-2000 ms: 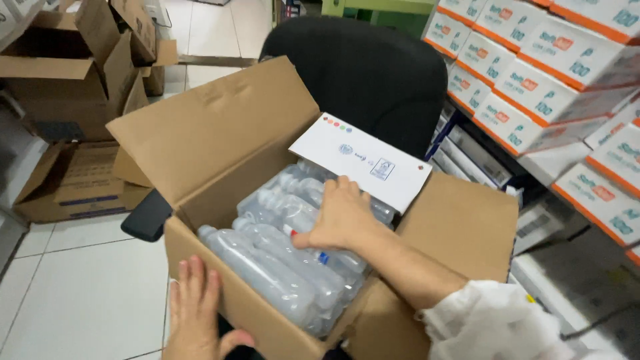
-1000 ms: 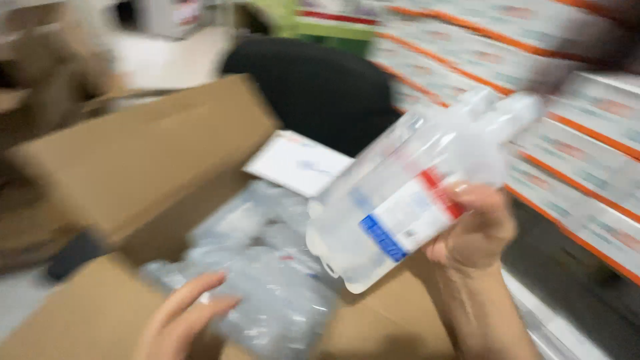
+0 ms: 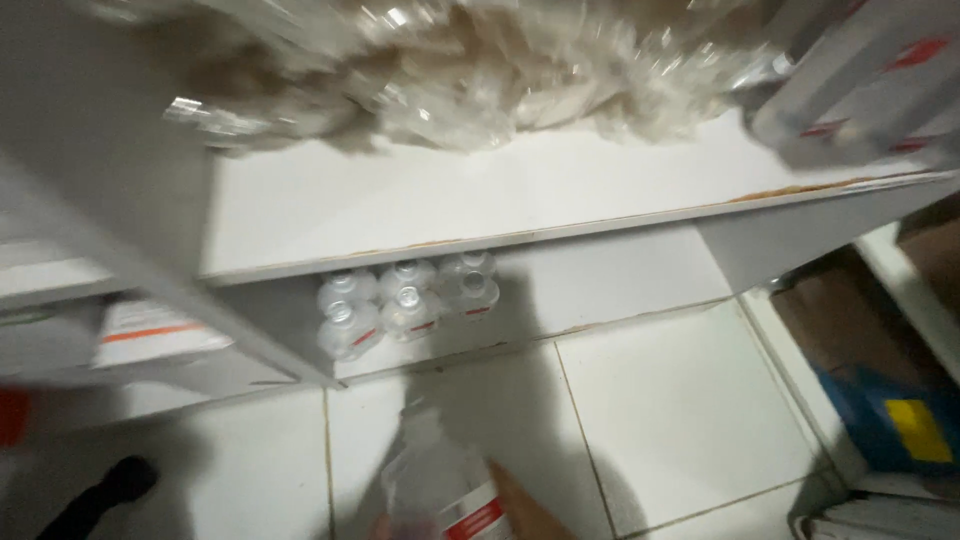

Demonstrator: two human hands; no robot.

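A clear plastic bottle [image 3: 442, 472] with a red and white label is at the bottom centre, blurred, its neck pointing up the view. My right hand [image 3: 525, 502] is against its right side and grips it, mostly cut off by the lower edge. A small patch of skin shows at the bottle's lower left; I cannot tell which hand it belongs to. Beyond the held bottle, several similar clear bottles [image 3: 409, 311] stand upright, close together, at the left end of the low white shelf [image 3: 600, 274]. They are apart from the held one.
Above, a white shelf board [image 3: 465, 195] with a chipped edge holds crumpled clear plastic wrapping [image 3: 487, 82] and bottles with red marks [image 3: 862, 97] at the right. An upright panel [image 3: 255, 330] bounds the left. White floor tiles [image 3: 675, 405] lie in front; a blue-and-yellow item [image 3: 892, 412] is right.
The view has swung from the open carton and chair to a low shelf. One second ago my right hand held clear bottles above the carton; now a bottle is in it in front of the shelf.
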